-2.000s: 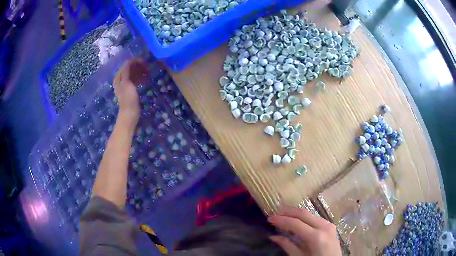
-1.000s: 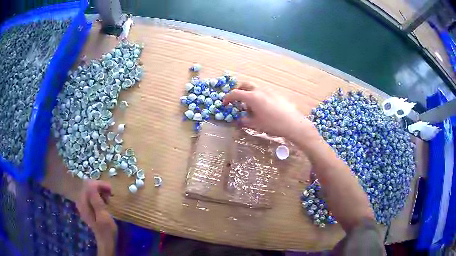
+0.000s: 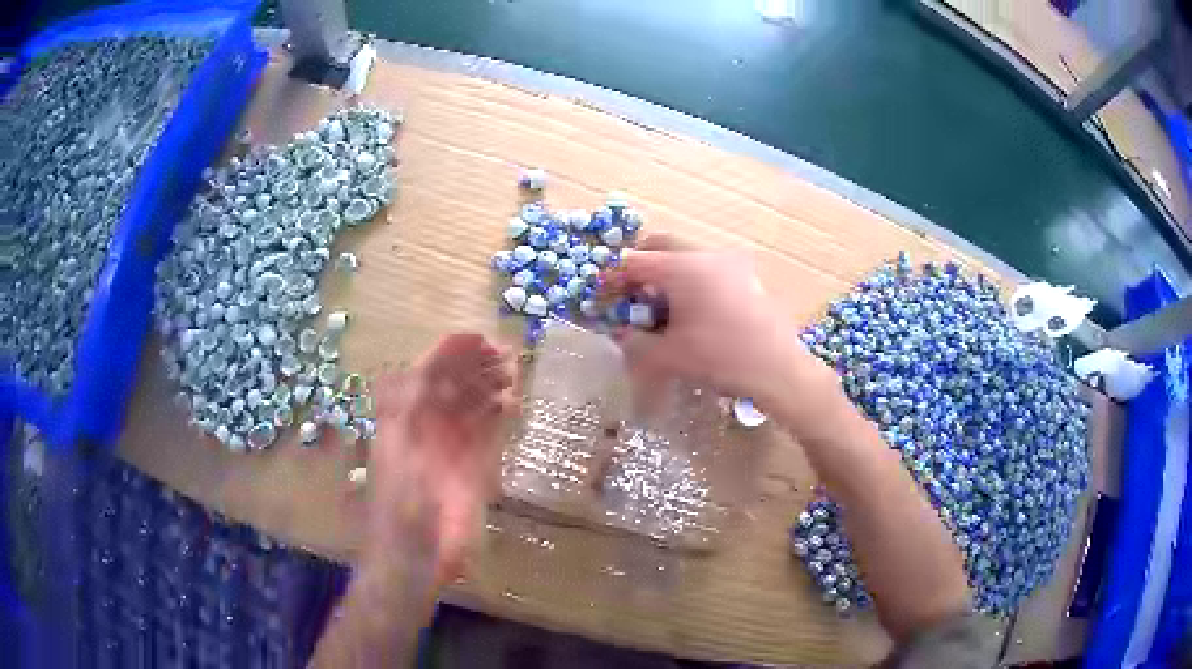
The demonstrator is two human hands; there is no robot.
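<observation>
A group of assembled pieces [image 3: 562, 255], white caps on blue-marked balls, lies at the top centre of the cardboard. My right hand [image 3: 699, 314] is at the group's right edge, its fingers curled around a few assembled pieces [image 3: 638, 314]. My left hand [image 3: 451, 405] is blurred, left of the work pad, palm up with fingers curled; I cannot tell whether it holds anything. The work pad [image 3: 556, 457] under shiny film lies below both hands. A white disc [image 3: 748, 413] shows partly beside my right wrist.
A heap of pale caps [image 3: 262, 288] lies at left beside the blue bin [image 3: 124, 261]. A large heap of ball pieces [image 3: 967, 418] lies at right, with a smaller cluster [image 3: 826, 555] near it. White moulded parts [image 3: 1052, 310] and a dark flat object [image 3: 1095, 555] are at the right edge.
My left hand has moved from the blister tray at lower left to beside the work pad. My right hand has moved from the board's front edge to the assembled pieces and closed on some.
</observation>
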